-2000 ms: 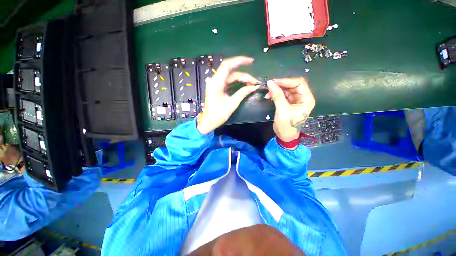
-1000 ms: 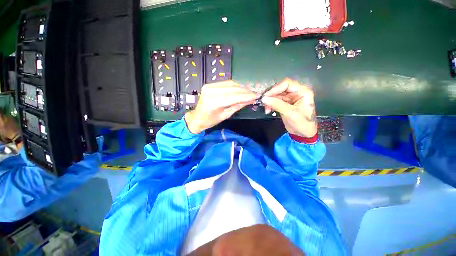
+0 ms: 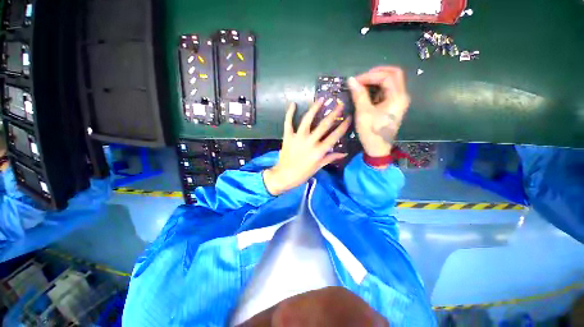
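Observation:
A black phone housing [image 3: 332,89] with white and yellow-orange spots lies at the bench's front edge. My left hand [image 3: 309,148] has its fingers spread, with fingertips over the lower part of this housing and covering some of it. My right hand [image 3: 384,108] is at the housing's upper right with fingers curled and a pale fingertip near its top corner. Whether a small part is between these fingers cannot be told. Two similar housings [image 3: 197,80] [image 3: 235,76] lie side by side to the left.
A red bin [image 3: 419,19] with white contents is at the top edge. A pile of small glinting parts [image 3: 438,46] lies below it. Black trays [image 3: 121,76] stand at left, one with filled pockets. More dark units [image 3: 214,156] show below the bench edge. Another person's blue sleeve is at right.
One housing has left the row of three and lies in front of me. My hands have parted from their pinch together; the left has spread over the housing. The view has shifted.

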